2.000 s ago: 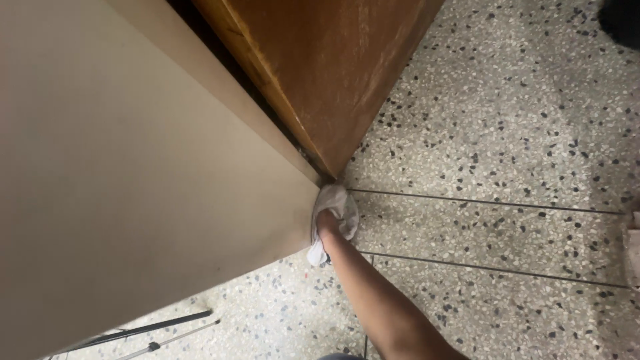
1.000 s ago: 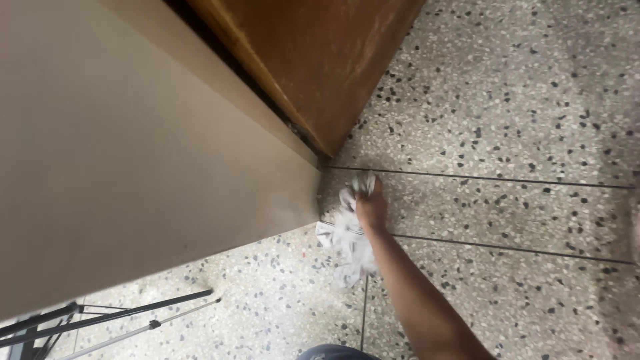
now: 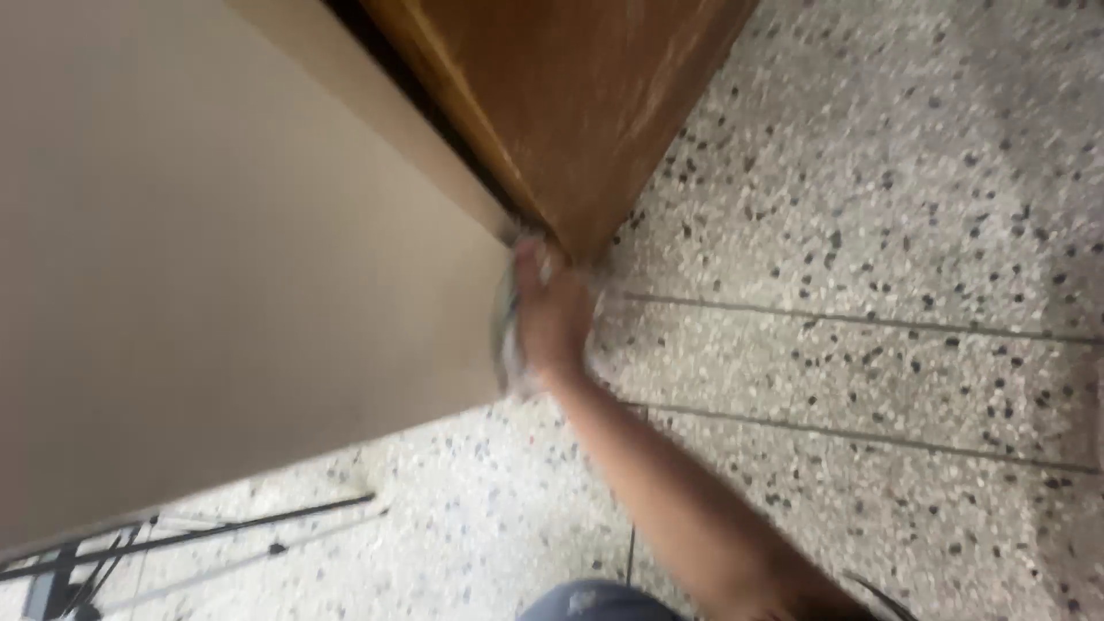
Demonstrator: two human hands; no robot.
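One arm reaches in from the lower right; it looks like my right hand (image 3: 552,319), blurred by motion. A crumpled pale cloth (image 3: 516,366) is in its grip, partly hidden beneath the fingers. The hand is low at the bottom corner where the beige wall (image 3: 259,259) meets the brown wooden door or panel (image 3: 595,112), just above the speckled terrazzo floor (image 3: 862,216). My left hand is out of view.
A thin black metal frame (image 3: 259,519) lies or stands on the floor at the lower left, beyond the wall's edge. Dark joint lines cross the floor at the right. A clothed knee (image 3: 599,601) shows at the bottom edge.
From the floor beside the corner, where it was one second ago, the hand with the cloth has moved back to the foot of the wall and wooden panel.
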